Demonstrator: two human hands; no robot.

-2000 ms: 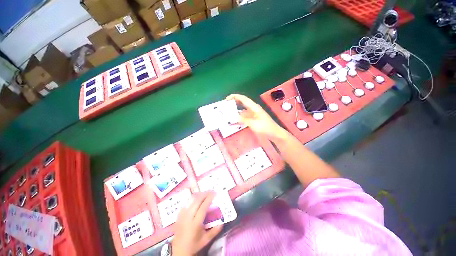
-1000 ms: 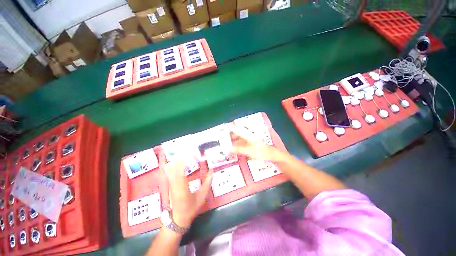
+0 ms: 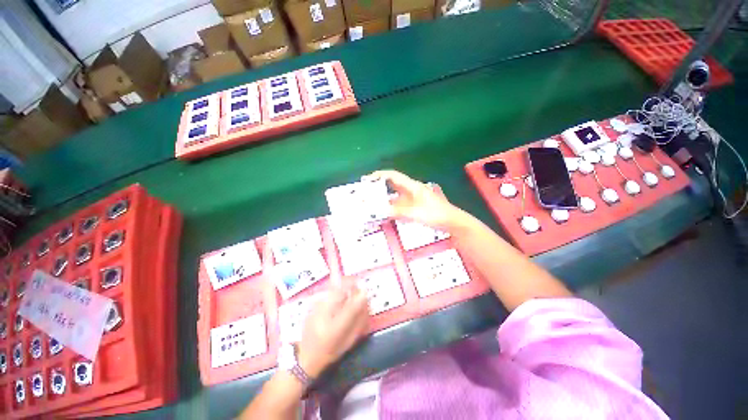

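A red foam tray (image 3: 238, 308) in front of me holds several white screen units in columns. My right hand (image 3: 406, 197) grips a white unit (image 3: 358, 203) by its right edge, above the back of the third column. My left hand (image 3: 332, 320) is over the front of the middle columns, fingers curled down; whether it holds anything is hidden. Two units at the left show lit blue windows (image 3: 234, 265), (image 3: 301, 272); the second lies tilted over another unit. A front-left unit (image 3: 239, 340) shows small dark marks.
A second foam tray (image 3: 271, 129) of dark-windowed units is at the back. Stacked red trays (image 3: 152, 287) with watch-like modules and a paper label (image 3: 66, 312) stand left. The right tray (image 3: 533, 234) bears a smartphone (image 3: 552, 177) and white discs; tangled cables (image 3: 664, 119) lie beyond.
Since one second ago, my right hand has raised a white unit up and back from the tray. My left hand has moved right and its fingers have curled. The view shifted between the earlier frames.
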